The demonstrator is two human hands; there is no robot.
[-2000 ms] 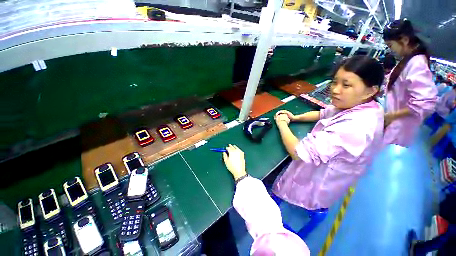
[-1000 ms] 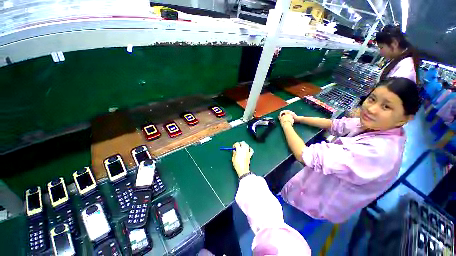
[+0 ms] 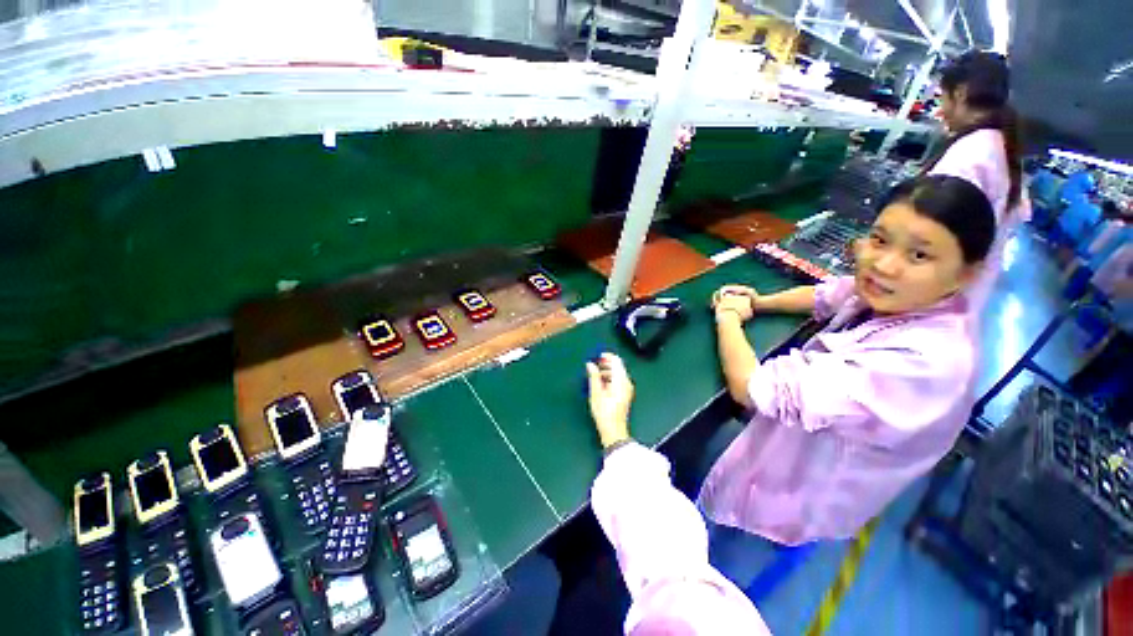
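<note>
Several open flip phones (image 3: 221,462) with pale upper halves and dark keypads lie in a clear blister tray (image 3: 462,594) at the lower left. One open phone (image 3: 352,528) lies at a slant over others. A closed dark phone (image 3: 425,547) with a pale window is at the tray's right side. My right hand (image 3: 609,395) rests on the green bench right of the tray, its fingers around a thin blue pen (image 3: 595,362), of which only a bit shows. My left hand is out of the picture.
Red flip phones (image 3: 432,329) stand in a row on a brown board (image 3: 292,360). A black curved object (image 3: 650,326) lies beyond my hand, near a white post (image 3: 649,199). A person in pink (image 3: 857,398) leans on the bench; another stands behind. Stacked dark trays (image 3: 1056,485) are at right.
The view has shifted. My right hand has turned and the pen, which stuck out to the left, now shows only a little. The seated person has turned towards me.
</note>
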